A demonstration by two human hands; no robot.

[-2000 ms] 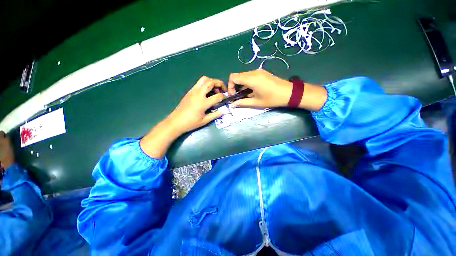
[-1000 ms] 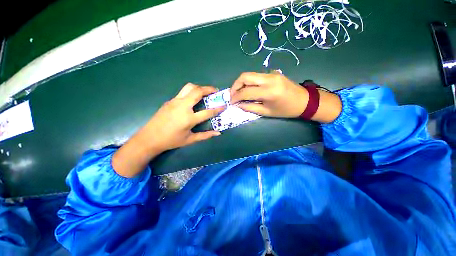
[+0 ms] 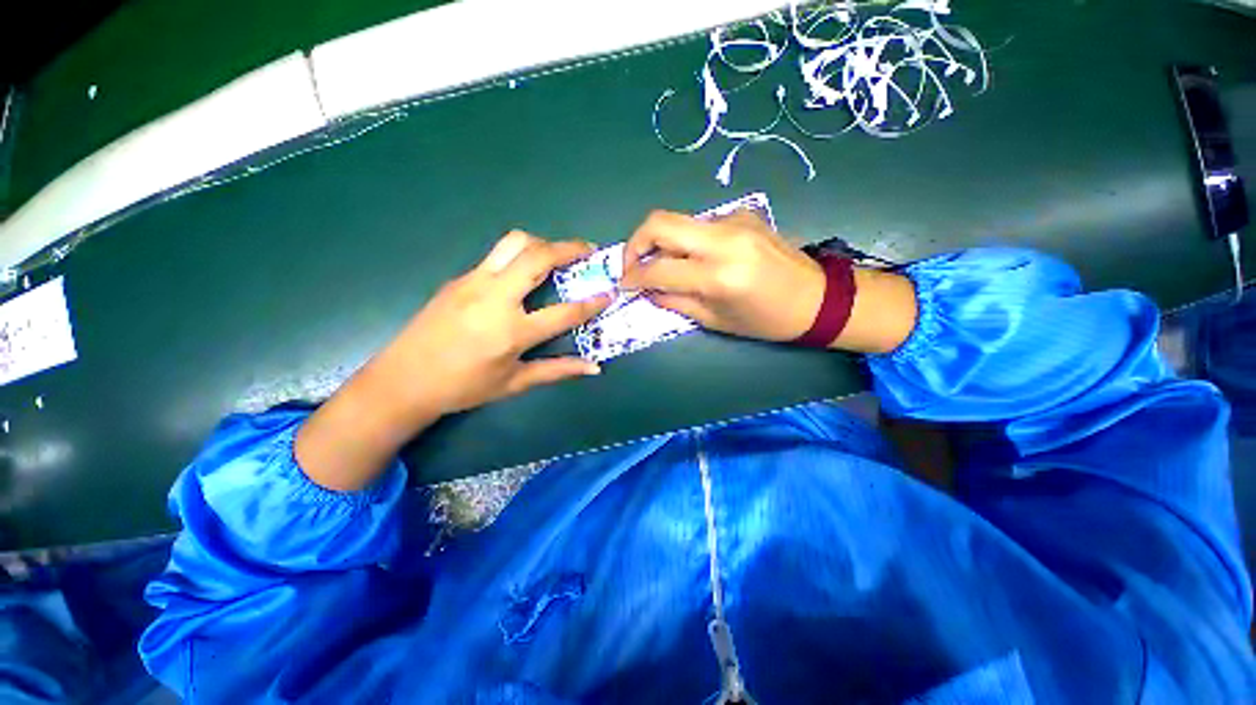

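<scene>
An open phone chassis (image 3: 636, 325) lies on the dark green mat near its front edge, pale and busy with small parts at its left end. My left hand (image 3: 475, 331) is at its left end, with thumb and fingers spread around that end and fingertips on it. My right hand (image 3: 723, 276), with a dark red wristband, lies over the middle of the chassis. Its thumb and forefinger are pinched together at the board end; what is between them is too small to tell. The far right corner of the chassis shows beyond my right hand.
White cables (image 3: 882, 69) lie in a loose pile beyond my right hand. A black glossy phone (image 3: 1209, 152) with a white lead is at the far right. A white sheet (image 3: 33, 331) lies at the left edge. A white rail (image 3: 413, 58) runs along the mat's back.
Two seconds ago both hands held a dark, narrow edge of something; now the chassis lies flat and open under them. Since one second ago my right hand has moved slightly left, uncovering the chassis's far corner.
</scene>
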